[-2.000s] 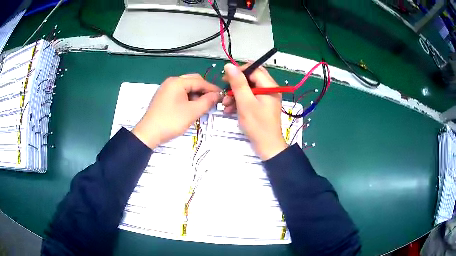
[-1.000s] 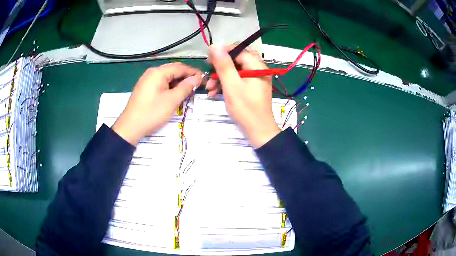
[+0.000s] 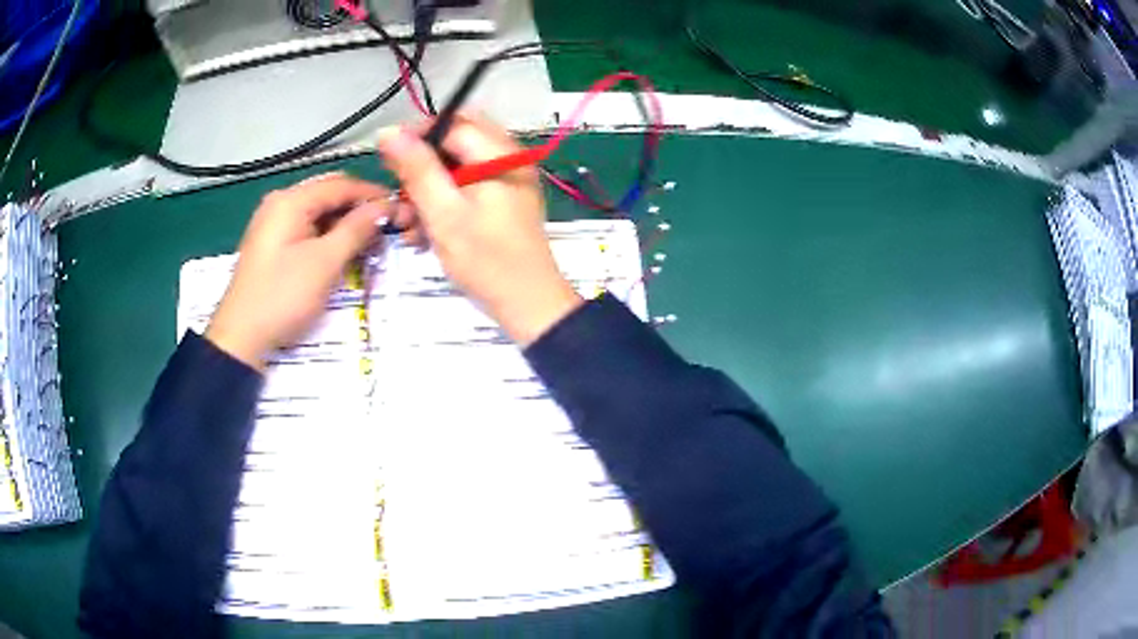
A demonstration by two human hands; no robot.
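My right hand [image 3: 481,231] holds the red test probe [image 3: 499,166] and the black test probe [image 3: 459,100], their tips pointing left towards my left fingertips. My left hand [image 3: 297,256] pinches a tiny pale lead connector [image 3: 384,222] at the probe tips; the exact contact is too small to tell. Both hands are over the top edge of the white tray [image 3: 312,605], which holds rows of flat white strips [image 3: 474,449] with yellow patches [image 3: 383,549] and thin wires down the middle.
Tray stacks stand at the far left [image 3: 38,375] and far right [image 3: 1098,312]. A beige instrument [image 3: 312,31] sits at the back with a black cable [image 3: 262,162]. Probe cables [image 3: 655,125] loop right of my right hand. A red stool [image 3: 1023,543] is at lower right.
The view has shifted, so the tray and both hands appear further left and the right stack shows more. My hands keep the same hold at the tray's top edge.
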